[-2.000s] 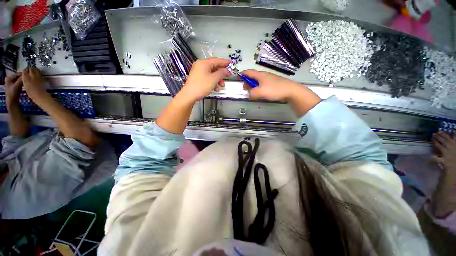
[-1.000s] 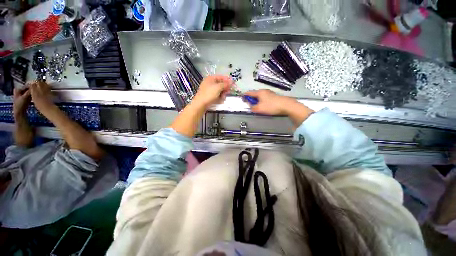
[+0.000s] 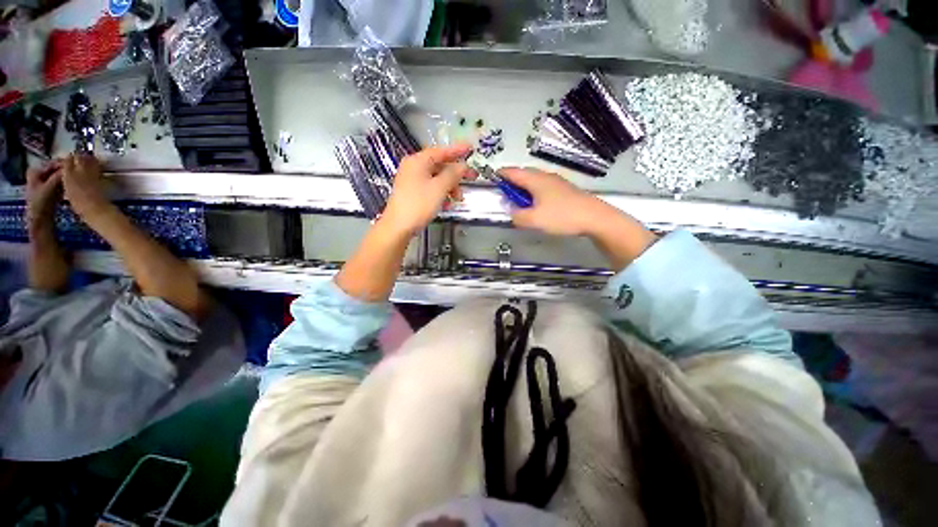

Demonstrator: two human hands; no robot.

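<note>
My right hand (image 3: 555, 201) is closed around the blue handles of small pliers (image 3: 512, 191), whose metal jaws point left toward my left hand. My left hand (image 3: 424, 187) has thumb and forefinger close together by the jaws. A tiny part seems to be at the fingertips, too small to make out. Loose tiny dark and silvery parts (image 3: 491, 141) lie in the grey tray (image 3: 298, 103) just beyond. Bundles of black and silvery strips lie left (image 3: 375, 154) and right (image 3: 588, 124) of them.
A white parts heap (image 3: 691, 132), a black heap (image 3: 807, 154) and a paler heap (image 3: 897, 170) lie right. A clear bag (image 3: 379, 74) and black ribbed block (image 3: 214, 113) lie left. A metal rail (image 3: 309, 190) runs under my wrists. A co-worker's hands (image 3: 77, 185) work at left.
The view shifted between frames. My hands drew apart slightly, then came close again, with the pliers' jaws now near my left fingertips. The pliers stay in my right hand.
</note>
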